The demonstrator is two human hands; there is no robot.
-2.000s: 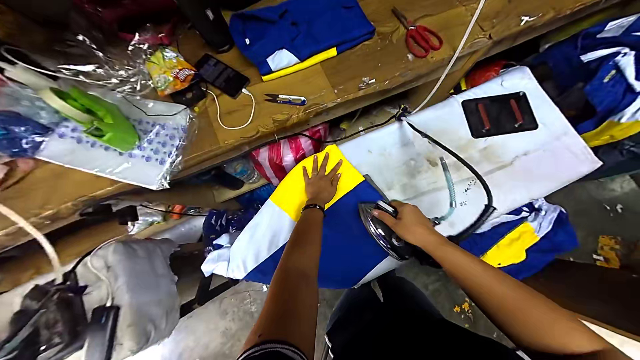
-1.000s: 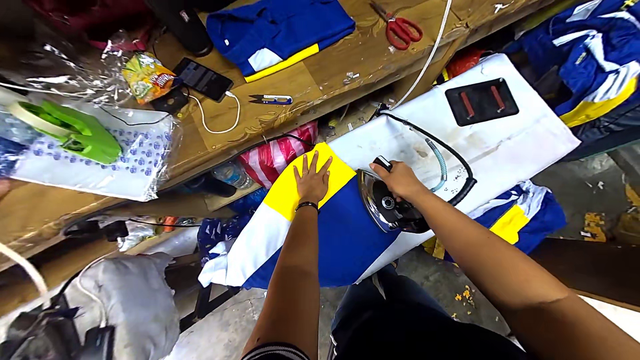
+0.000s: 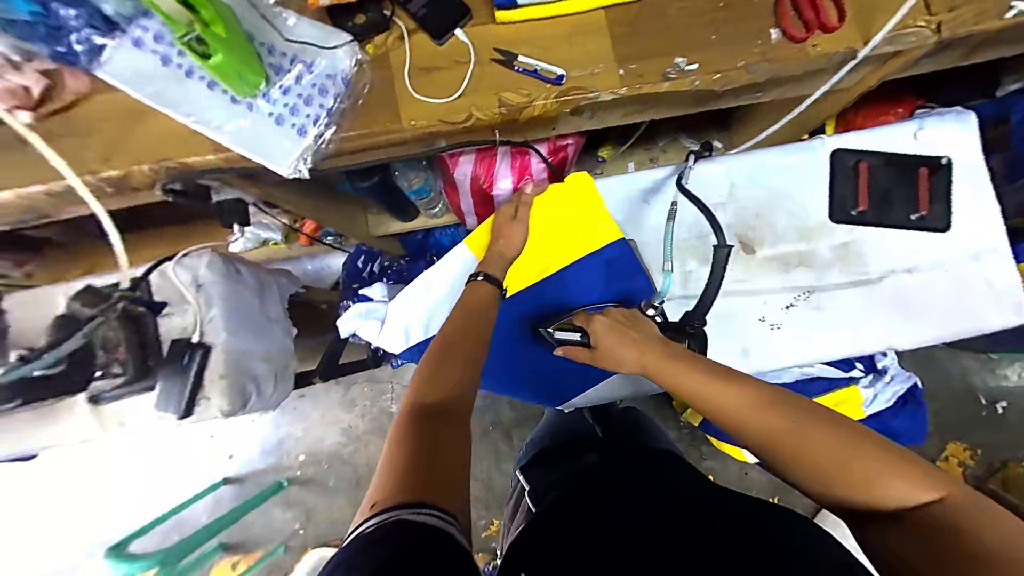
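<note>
A yellow, blue and white garment [image 3: 568, 288] lies spread over the left end of a white-covered ironing board [image 3: 800, 296]. My right hand [image 3: 616, 340] grips the handle of a steam iron [image 3: 568, 332], which rests on the blue part. A black cable and a pale hose run from the iron's rear to the board's far edge. My left hand [image 3: 512, 228] presses on the yellow part near its far left edge, holding nothing, fingers pointing away from me. Farther right on the board lies a black iron rest pad [image 3: 890, 190] with two red strips.
Beyond the board, a wooden table [image 3: 640, 64] bears thread snips [image 3: 530, 66], red-handled scissors [image 3: 808, 18], a phone [image 3: 436, 16] and a green tape dispenser [image 3: 216, 48]. A striped bag [image 3: 504, 172] sits under it. More blue-yellow fabric [image 3: 848, 400] hangs below the board's near edge.
The iron, in my right hand, has moved left and nearer to me across the blue part. My left hand stays on the yellow part, its fingers closer together. The view has shifted.
</note>
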